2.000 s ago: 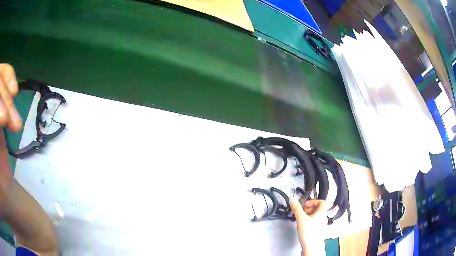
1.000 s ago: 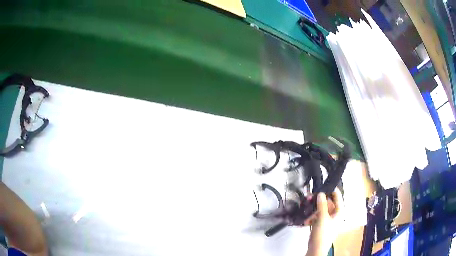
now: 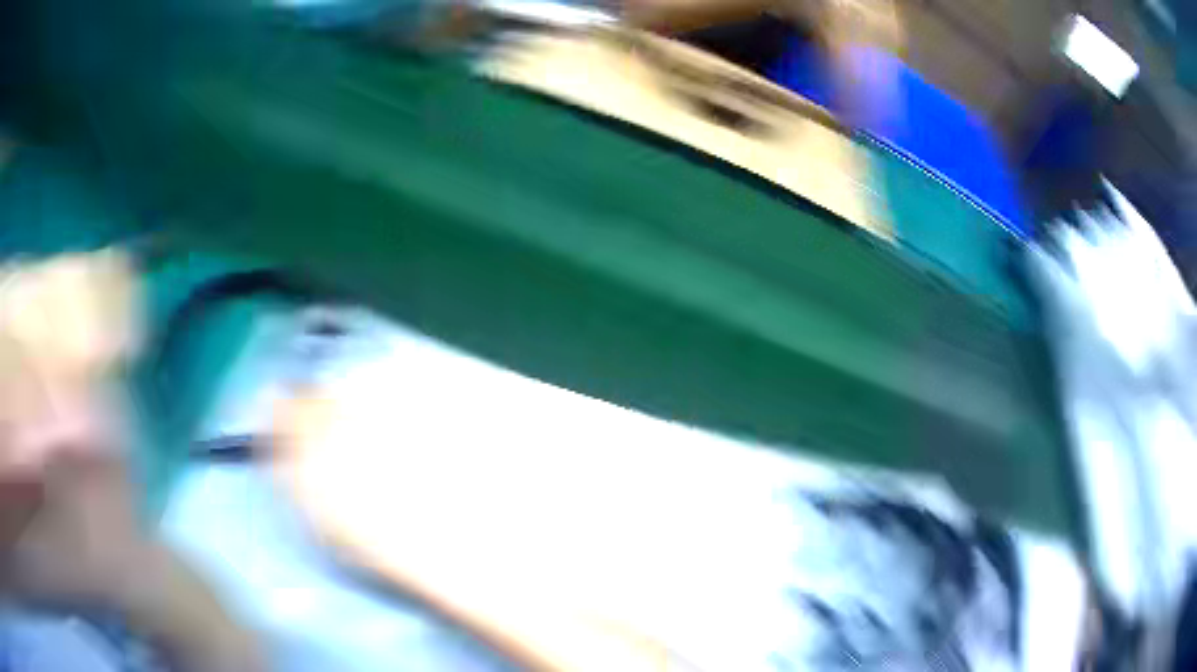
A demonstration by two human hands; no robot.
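The view is strongly blurred. A black headband assembly lies at the left end of the pale sheet, its arch curving over the sheet's left edge. My right hand reaches across the sheet to this headband's lower end; whether its fingers hold it is too blurred to tell. My left hand is at the far left, beside the same headband; its fingers and any contact are unclear. More black headbands lie grouped on the sheet at the lower right, away from both hands.
The dark green conveyor belt runs behind the sheet. Beyond it are a tan board and a blue panel or box. A tall fanned stack of white sheets stands at the right.
My right hand has left the grouped headbands and moved across to the left one. My left hand has come back into view. The camera has turned, shifting the scene right and down.
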